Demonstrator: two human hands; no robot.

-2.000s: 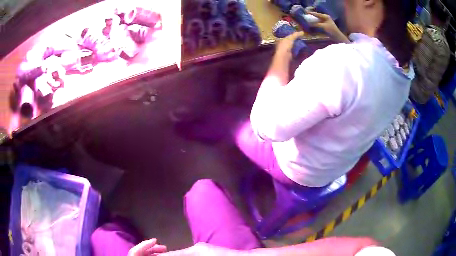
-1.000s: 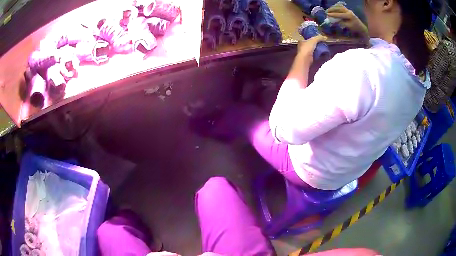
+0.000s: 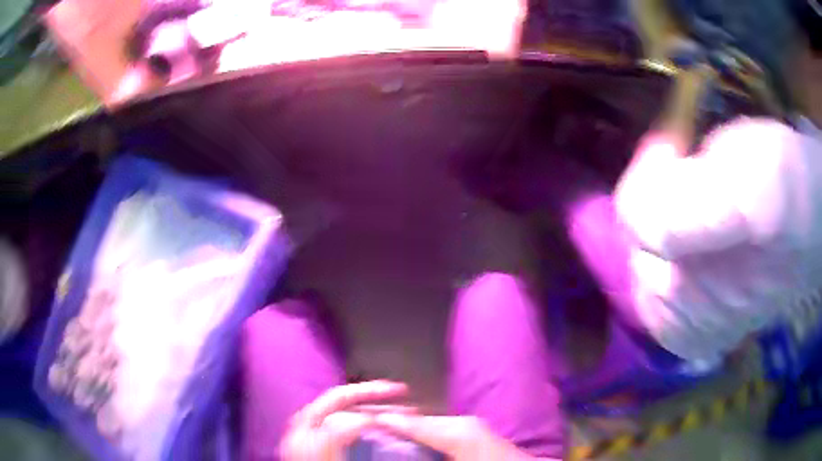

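Note:
My left hand (image 3: pixel 324 425) and my right hand (image 3: pixel 458 436) meet at the bottom centre, in front of my knees, blurred and partly cut off by the lower edge. Their fingers close around a small blue-purple part (image 3: pixel 389 447), possibly a tube part. Most of it is hidden by the fingers and the picture's edge. A blue-violet crate (image 3: pixel 270 236) stands at the left beside my knee. It holds a crumpled white liner sheet (image 3: pixel 176 297) and several pale ring parts (image 3: pixel 86 360) along its left side.
The bench's dark curved edge (image 3: pixel 360 63) crosses the top. Behind it, loose tubes (image 3: pixel 171 45) lie in pink-white glare. A seated person in a white top (image 3: pixel 721 207) is at the right, arm raised to the bench. Yellow-black tape (image 3: pixel 667 428) crosses the floor at lower right.
The view has swung left and down, so the crate, bench and person appear further right. My hands now show together at the bottom with the blue-purple part between them.

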